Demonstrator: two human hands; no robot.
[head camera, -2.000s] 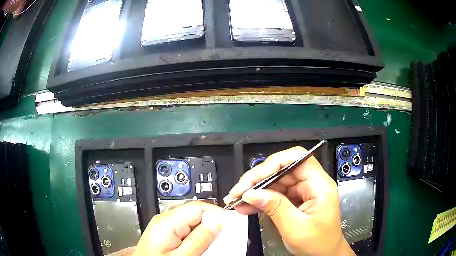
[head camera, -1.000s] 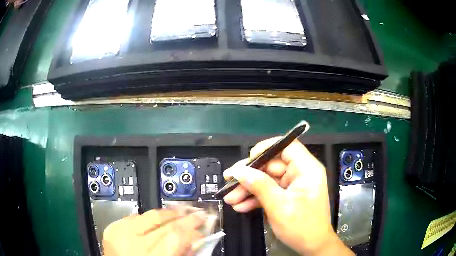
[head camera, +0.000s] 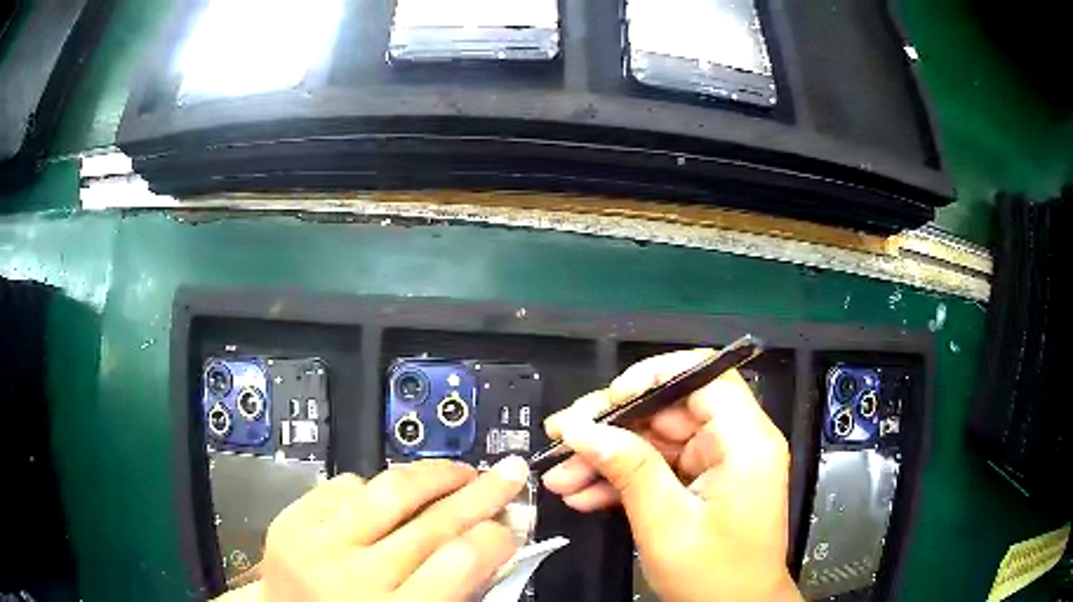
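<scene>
The black foam tray (head camera: 494, 315) lies in front of me with open-backed smartphones in its slots. My left hand (head camera: 388, 535) lies over the lower part of the second smartphone (head camera: 508, 394), its fingertips near the camera area's lower right. A small white sheet (head camera: 524, 570) sticks out from under the left hand's fingers. My right hand (head camera: 688, 470) holds dark tweezers (head camera: 671, 394) slanting down left, tip beside the left fingertips. The contact point is partly hidden. The leftmost smartphone (head camera: 265, 500) and the rightmost smartphone (head camera: 850, 506) are visible; the right hand hides most of the third slot.
A black tray stack (head camera: 530, 135) holding silver units stands beyond a pale rail (head camera: 471, 214). Dark stacked trays (head camera: 1030, 341) stand at the right. A pale yellow perforated or marked strip (head camera: 1030, 564) lies at the lower right on the green bench (head camera: 271, 253).
My left hand has moved from holding up the white sheet to lying over the second smartphone, fingers extended. The tweezers stay in my right hand. The view has shifted slightly.
</scene>
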